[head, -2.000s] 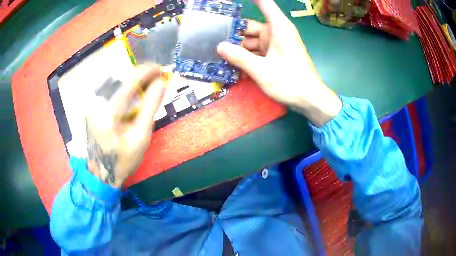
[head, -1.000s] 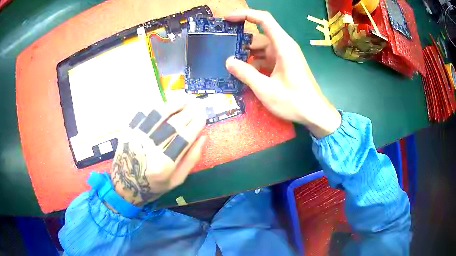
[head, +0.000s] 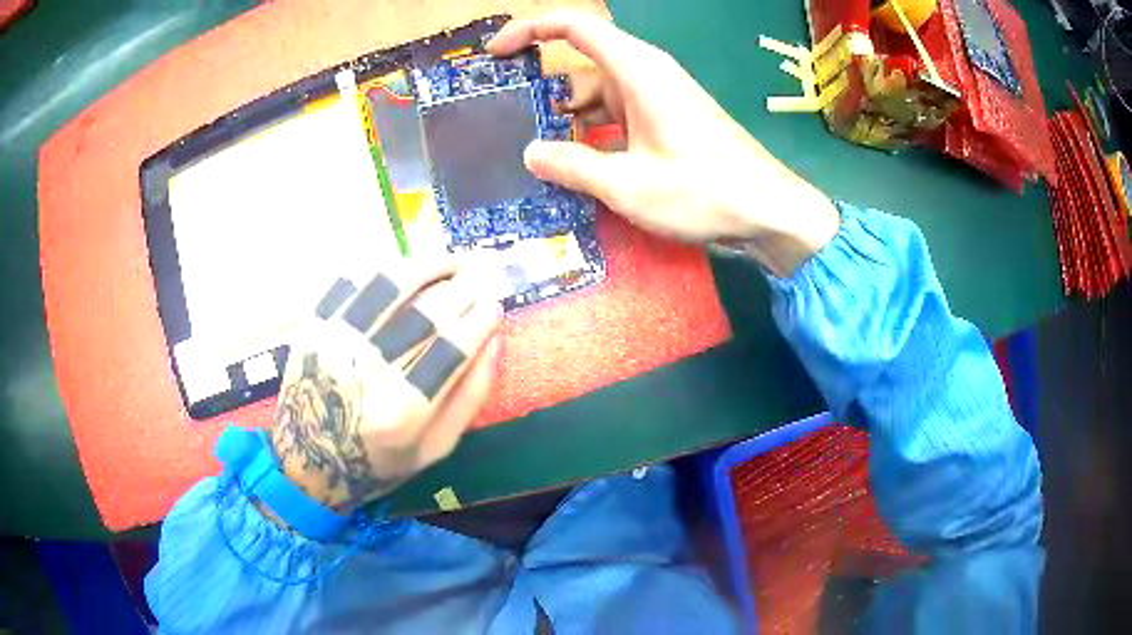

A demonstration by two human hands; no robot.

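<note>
The blue mainboard (head: 482, 151), with a dark grey square on its upper face, lies over the right part of the tablet half-assembly (head: 161, 248). My right hand (head: 646, 149) grips the board's right side, thumb on top and fingers at the far edge. My left hand (head: 385, 385), tattooed and with dark bands on its fingers, rests over the tablet's near edge. Its fingertips are by the board's lower left corner; whether they hold anything is hidden. The white battery pack (head: 267, 223) fills the left of the frame, with a green-yellow strip (head: 386, 186) on its right edge.
The tablet lies on an orange-red foam mat (head: 93, 310). A red tape dispenser (head: 869, 93) with tape strips (head: 795, 75) stands at upper right, beside red bubble bags (head: 1012, 137) with a board on top. A blue-rimmed bin (head: 732, 527) holds red sleeves beside my lap.
My right hand has moved the mainboard left and down onto the tablet's right part. My left hand has come from above the battery to the near edge, then stayed almost still.
</note>
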